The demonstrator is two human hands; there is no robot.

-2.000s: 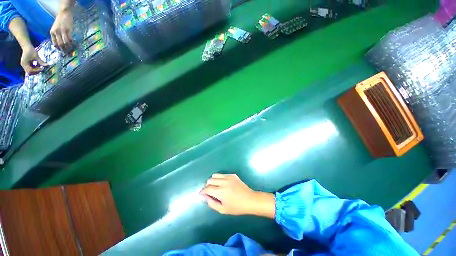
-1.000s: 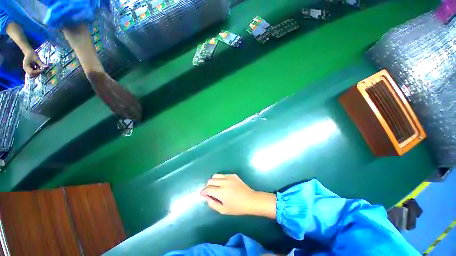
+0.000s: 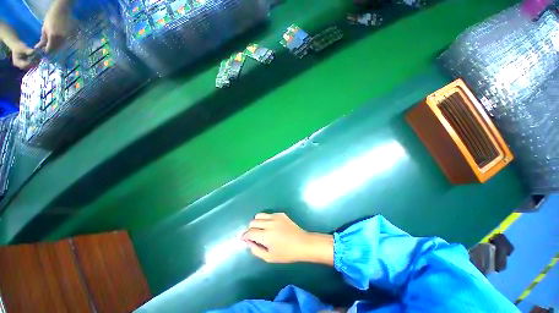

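My right hand (image 3: 274, 238) rests on the green bench (image 3: 257, 177) near its front edge. Its fingers are loosely curled together and I see nothing in them; the underside of the fingertips is hidden. My left hand is not in view; blue cloth shows at the bottom edge. A deep red-brown frame stack (image 3: 442, 147) with an orange rim and a dark slatted hollow sits at the bench's right, apart from my hand. Brown blocks (image 3: 109, 269), side by side, lie at the lower left, cut off by the picture's edge.
Circuit boards (image 3: 296, 40) lie on the green belt (image 3: 202, 131). Across it, another person's hands (image 3: 55, 27) are over filled blister trays (image 3: 73, 79). A shiny clear tray pile (image 3: 515, 73) stands at right. Dark blocks (image 3: 490, 254) lie on the blue floor.
The circuit boards have shifted left along the belt. The other person's hand reached to the near board and drew back; that board is gone from the belt. My right hand has stayed still.
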